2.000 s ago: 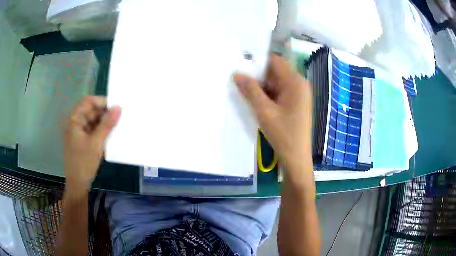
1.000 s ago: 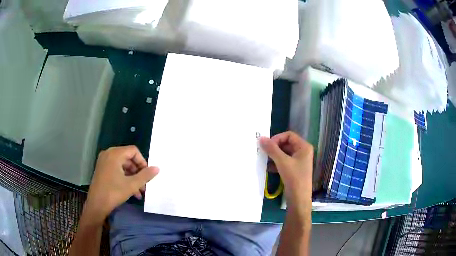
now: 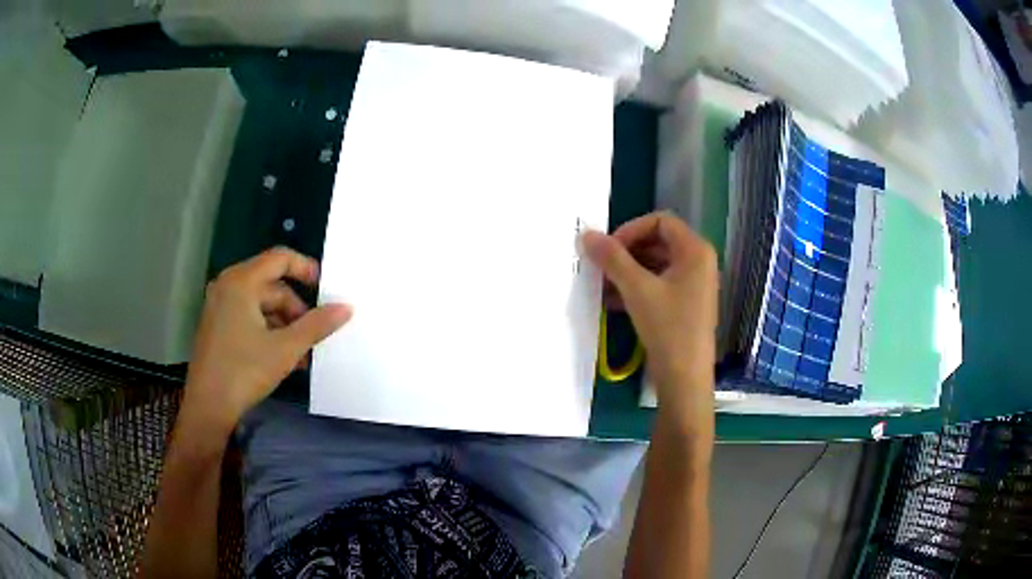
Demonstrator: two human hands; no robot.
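A bright white backsheet point(image 3: 458, 238) lies in front of me and covers what is under it; its near edge reaches the mat's front edge. Small dark marks, the ribbon leads point(image 3: 578, 245), show near its right edge. My left hand point(image 3: 266, 328) is at the sheet's left edge, thumb on top and fingers at the side. My right hand point(image 3: 656, 277) pinches the right edge beside the leads, thumb and fingertips together. Both hands are bare. The fingertips under the edges are partly hidden.
The front plate pile point(image 3: 136, 209) stands at left. A fanned cell string stack point(image 3: 803, 260) lies on a green sheet point(image 3: 905, 294) at right. Yellow scissors handle point(image 3: 619, 364) shows beside my right hand. Tall sheet piles point(image 3: 781, 51) line the far side. Scraps point(image 3: 271, 182) dot the mat.
The white sheet came down from its raised position over the blue cells and now covers them. Since the last frame, the whole view has shifted; the hands hold nearly the same places on the sheet.
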